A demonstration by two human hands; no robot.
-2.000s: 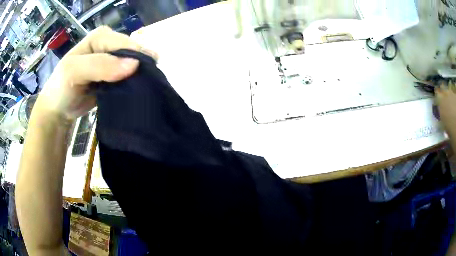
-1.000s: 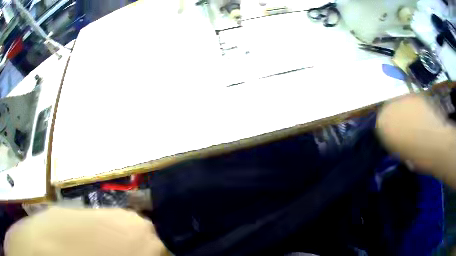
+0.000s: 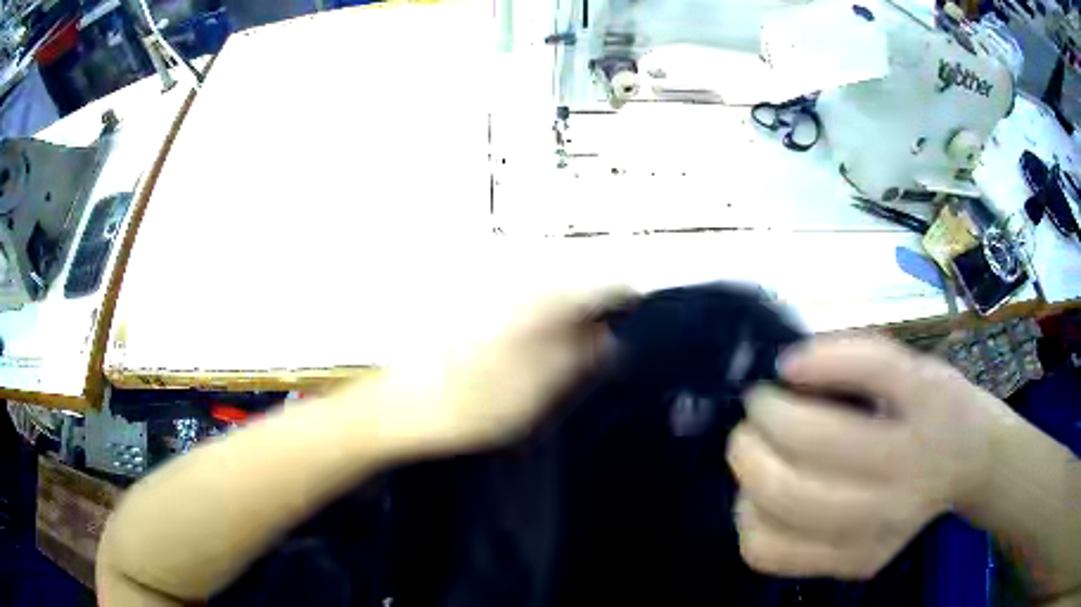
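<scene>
The black garment (image 3: 664, 498) hangs over the front edge of the table and down over my lap. Its upper part is raised in front of the table, bunched and blurred. My left hand (image 3: 510, 368) grips it from the left, fingertips partly hidden by cloth. My right hand (image 3: 842, 451) grips it from the right with curled fingers. A small pale patch (image 3: 741, 359) shows on the cloth between my hands; motion blur hides what it is.
The sewing machine (image 3: 913, 107) stands at the back right. Black-handled scissors (image 3: 792, 122) lie before it. Dark snips (image 3: 889, 215), a blue piece (image 3: 920, 267) and a dark boxy item (image 3: 990, 261) lie at the right. Another machine (image 3: 48, 213) stands far left.
Both hands have come up and together in front of the table, raising the garment between them. One second ago they were low and far apart. The view has shifted slightly.
</scene>
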